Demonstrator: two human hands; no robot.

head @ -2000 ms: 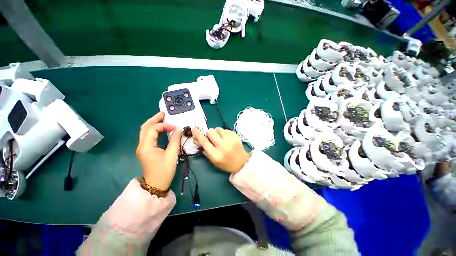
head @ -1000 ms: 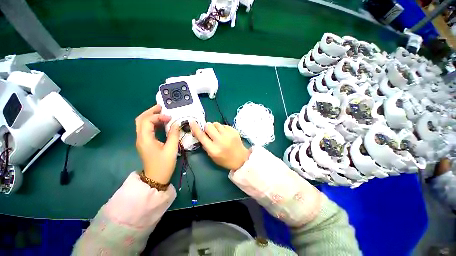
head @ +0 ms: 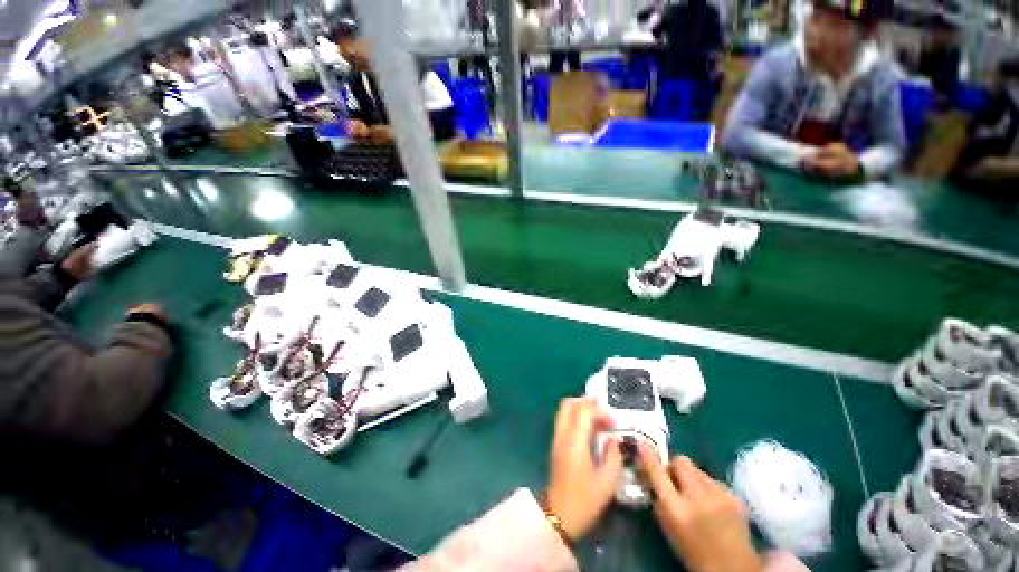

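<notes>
A white camera body (head: 643, 420) lies on the green bench mat, its dark square lens panel (head: 629, 389) at the far end and a white bracket arm (head: 682, 382) sticking out to the right. My left hand (head: 583, 469) is at the left side of its near end, and my right hand (head: 698, 508) is at the right side. The fingertips of both hands meet at the round opening, on a small dark part (head: 628, 451). The fingers hide most of that part, and the image is slightly blurred.
Several white camera bodies (head: 369, 335) with wired ends stand at left. A coil of white strands (head: 782, 497) lies right of my hands. White housings (head: 950, 492) are stacked at right. A wired camera (head: 698, 248) is on the conveyor (head: 536, 255). People are across and at left.
The view has swung up and to the left, showing the line and people. Both hands stay at the camera's opening. The tail cable no longer shows clearly.
</notes>
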